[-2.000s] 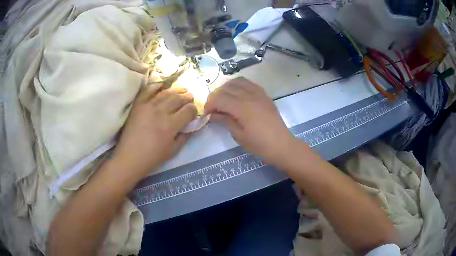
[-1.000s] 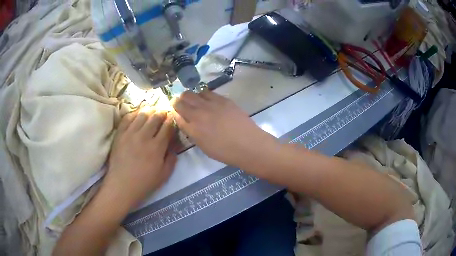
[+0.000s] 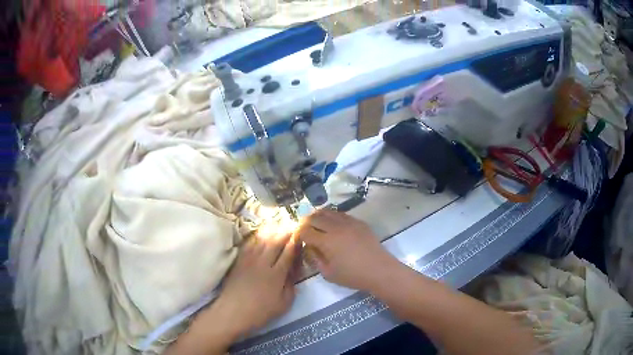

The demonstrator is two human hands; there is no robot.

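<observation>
The cream garment piece lies in a crumpled heap left of the needle, with gathers running under the bright lamp. A narrow whitish tape runs along its lower edge beside my left wrist. My left hand lies flat on the cloth just in front of the needle area. My right hand is at the needle's right, fingers bent at the cloth's edge; its fingertips are partly lost in glare. The white sewing machine stands over the work, its presser foot mostly washed out by light.
A jointed metal guide lies right of the foot, beside a black object. Orange-red scissors and a hank of pale strips are at the right. A ruler lines the table edge. Cream cloth lies below right; red cloth is back left.
The view has tilted up, showing the whole machine head. My right hand has moved from the cloth edge in front up beside the needle. My left hand lies flatter by the needle.
</observation>
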